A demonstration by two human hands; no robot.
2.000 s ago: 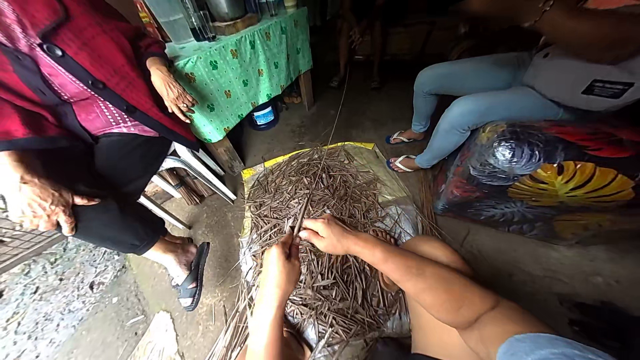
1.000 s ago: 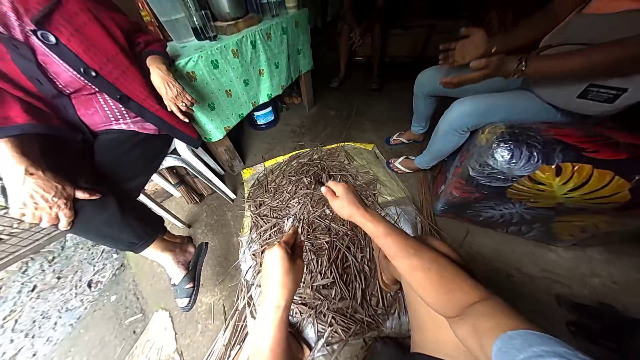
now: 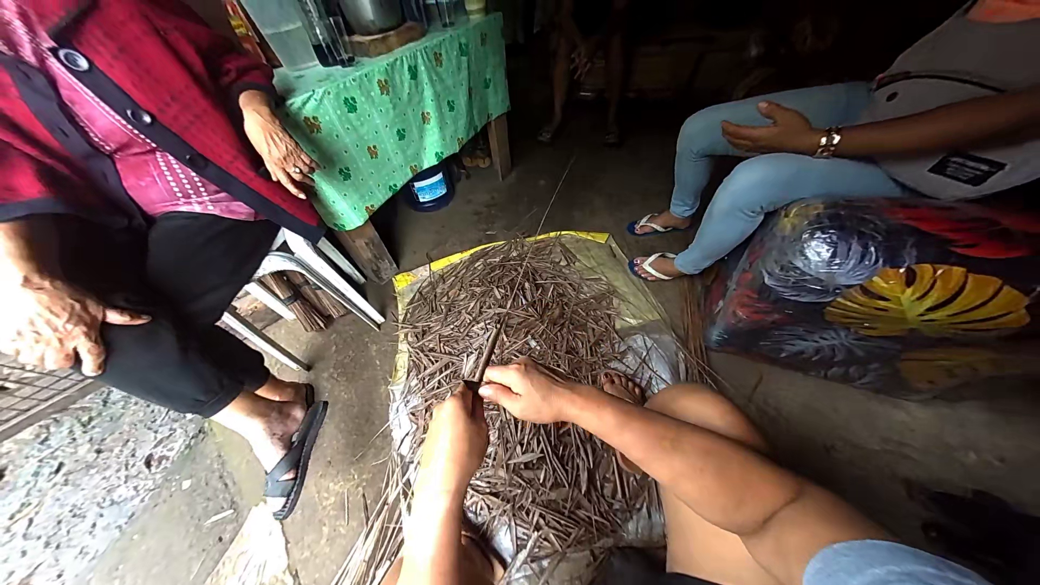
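Observation:
My left hand (image 3: 457, 426) is closed around a small dark tool, perhaps a knife, whose tip shows above the fist. Touching it from the right, my right hand (image 3: 524, 392) pinches a long brown palm frond strip (image 3: 489, 345) between thumb and fingers. From the hands the strip runs up and away, with a thin midrib (image 3: 556, 193) reaching past the far edge of the sheet. Beneath both hands lies a heap of dry brown leaf pieces (image 3: 552, 471) on a yellow and clear plastic sheet (image 3: 630, 280). Pale thin sticks (image 3: 380, 516) lie at the heap's left.
A seated person's dark sandal (image 3: 296, 463) is at the left, beside a white plastic chair (image 3: 305, 272). A table with a green cloth (image 3: 390, 122) stands beyond, a blue container (image 3: 431, 188) under it. Another person sits at right on a plastic-wrapped cushion (image 3: 886, 292).
My right hand, farther up over the heap one second ago, is back against my left hand. The person at right has lowered their hands toward the lap.

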